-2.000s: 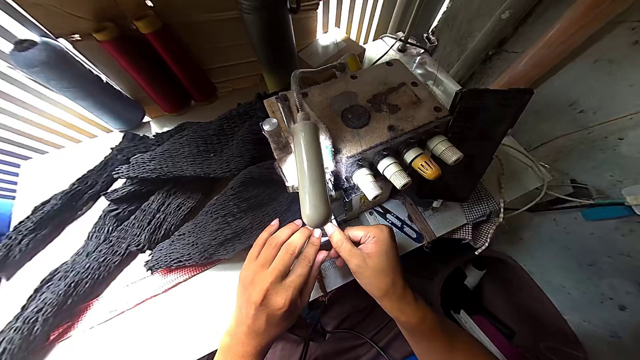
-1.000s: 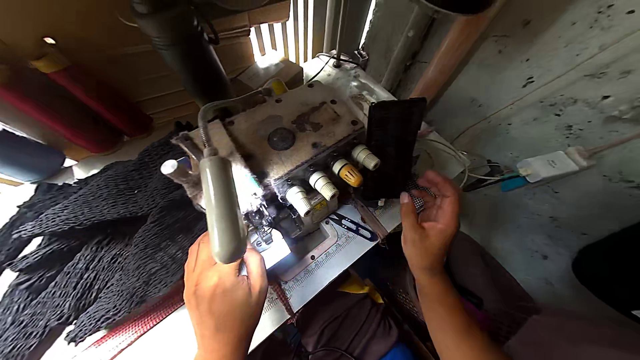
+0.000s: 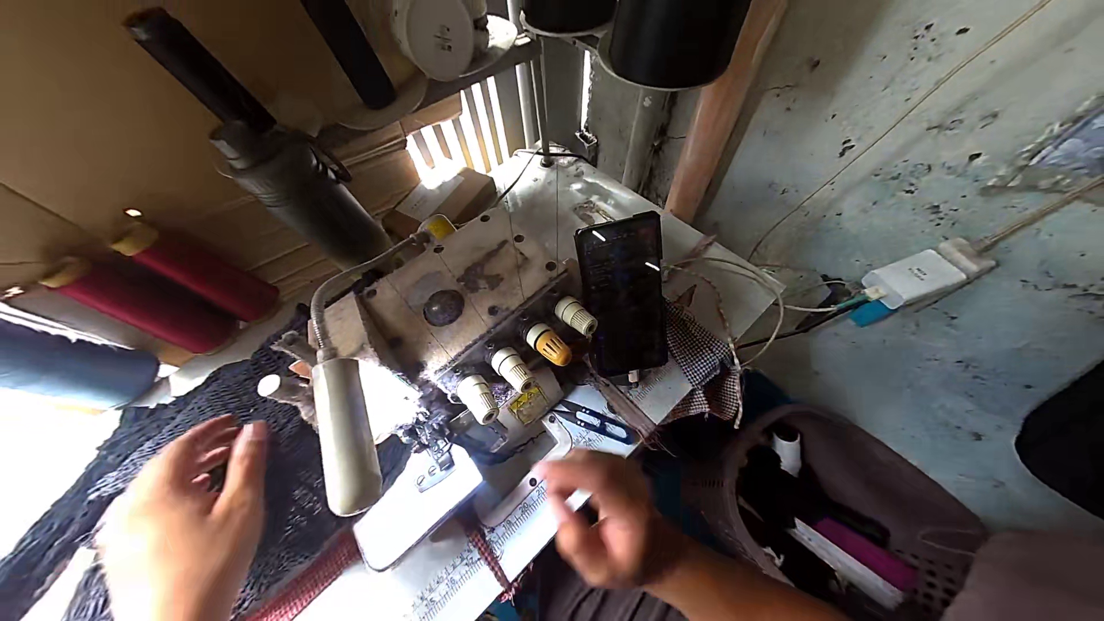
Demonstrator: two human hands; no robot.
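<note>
An overlock sewing machine (image 3: 457, 302) with several tension knobs (image 3: 512, 369) stands in the middle, and a gooseneck lamp (image 3: 347, 440) lights its needle area. My left hand (image 3: 194, 509) is over dark ribbed fabric (image 3: 302, 492) left of the lamp, fingers apart, nothing seen in it. My right hand (image 3: 604, 522) hovers at the front edge of the machine table, fingers curled and somewhat blurred; whether it holds anything is hidden. Just behind it lie blue thread snips (image 3: 595, 423). A dark-screened smartphone (image 3: 623, 293) leans upright beside the knobs.
Red thread cones (image 3: 147, 302) and a blue-grey cone (image 3: 73, 362) lie at the left. Black thread cones (image 3: 677, 39) hang above. A checked cloth (image 3: 703, 362) lies behind the phone. At the right are a plastic basket (image 3: 854, 448) with items and a white charger (image 3: 923, 276) with cables.
Two seconds ago both hands were together below the lamp; they are now apart. Since one second ago, my right hand has moved from beside the phone to the table's front edge. The view has swung.
</note>
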